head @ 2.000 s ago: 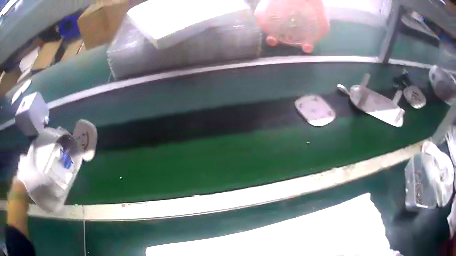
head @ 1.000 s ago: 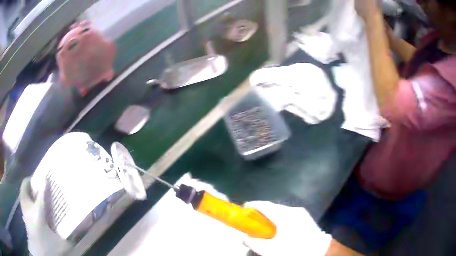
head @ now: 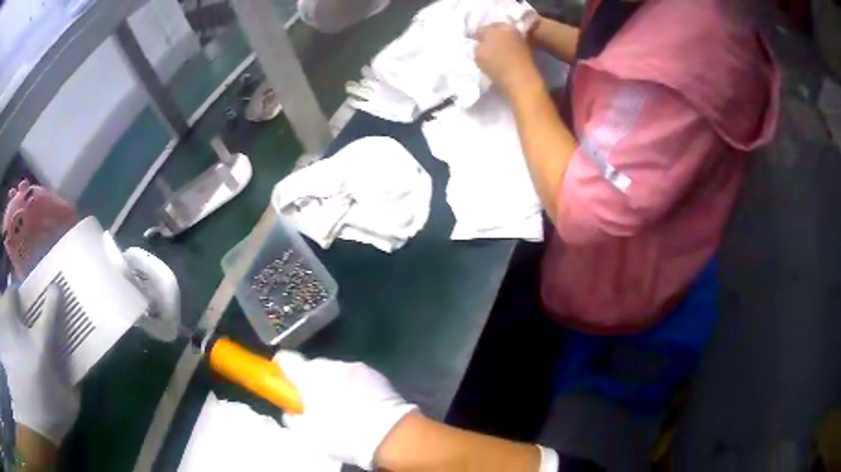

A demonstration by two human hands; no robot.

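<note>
My left hand, in a white glove, holds a white appliance housing with dark vent slots at the left edge. A white oval plate is on the housing's right side. My right hand, gloved, grips a yellow-orange electric screwdriver, which points up and left at the plate. Whether its tip touches a screw cannot be seen. The clear screw tub, with many small screws, stands just above the screwdriver. A white cloth lies below it.
Crumpled white rag beyond the tub. Base with upright arms and an oval cover on the conveyor. Pink pig-shaped item at far left. Metal upright at the belt. A person in a pink top works at the right over white cloth.
The view has turned further right. My left hand has taken hold of the housing. My right hand and the screwdriver have come into view, and the screwdriver is now closer to the plate.
</note>
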